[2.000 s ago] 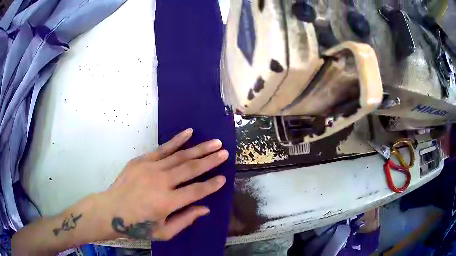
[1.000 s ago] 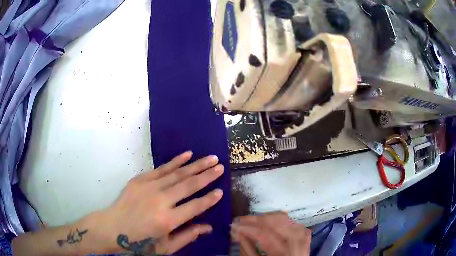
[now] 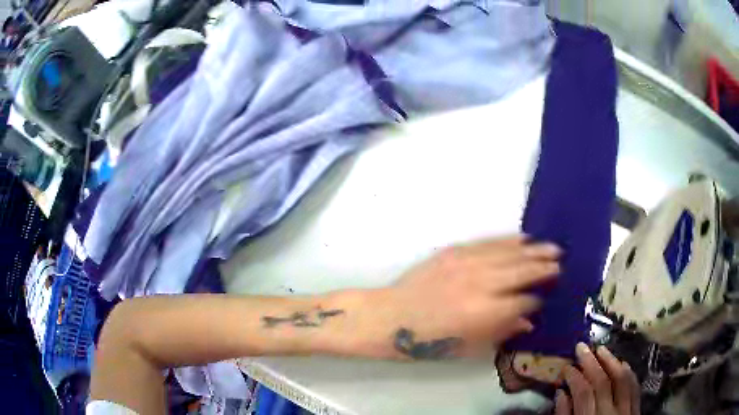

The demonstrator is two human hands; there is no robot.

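A dark purple fabric band lies lengthwise on the white table, its near end beside the presser foot. The cream sewing machine head stands right of it. My left hand lies over the band's left edge, fingers together and slightly blurred; its fingertips rest on the fabric, and whether they pinch it is unclear. My right hand is at the bottom, partly cut off, with its fingertips at the band's near end by the foot. Its grip is hidden.
Lilac fabric pieces are heaped on the left and far side of the white table, hanging over its left edge. A blue plastic basket stands at the left. A red object is at the upper right. Other machinery is at upper left.
The view has turned left, so the machine head now shows further right. The band's near end has moved up to beside the foot. Both hands appear further right; the scissors are out of view.
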